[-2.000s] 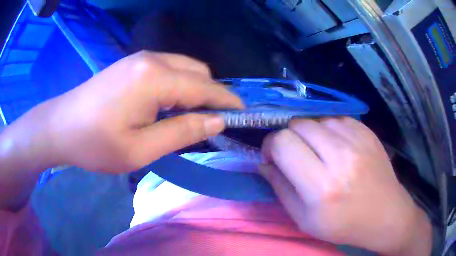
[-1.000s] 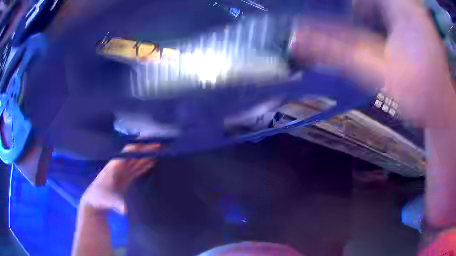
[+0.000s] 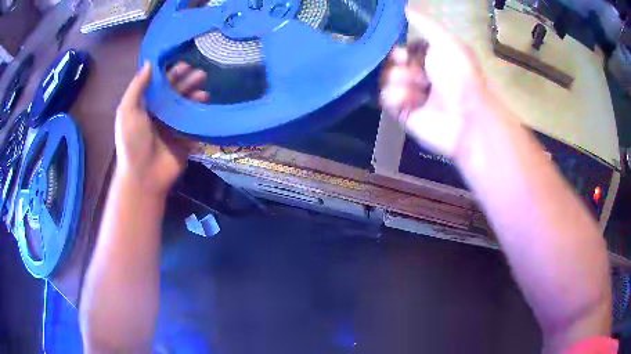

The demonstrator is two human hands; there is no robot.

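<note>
A large blue component reel (image 3: 304,76) is held up at the top centre, tilted. Pale carrier tape (image 3: 232,50) shows coiled through its openings. My left hand (image 3: 156,131) grips the reel's left rim, with the fingertips showing through the opening. My right hand (image 3: 432,83) is at the reel's right edge with its fingers curled; whether it touches the rim or holds something cannot be made out.
The cream parts counter (image 3: 553,114) stands on the bench at right, with a black lever (image 3: 538,33) and a glowing red switch (image 3: 598,194). Another blue reel (image 3: 69,207) and a black object (image 3: 59,86) lie at left. The worn bench edge (image 3: 297,173) runs below the held reel.
The view has swung from the lap to the bench. The reel, earlier low over the lap and then blurred, is now raised with its openings showing. My left hand is now on its left rim.
</note>
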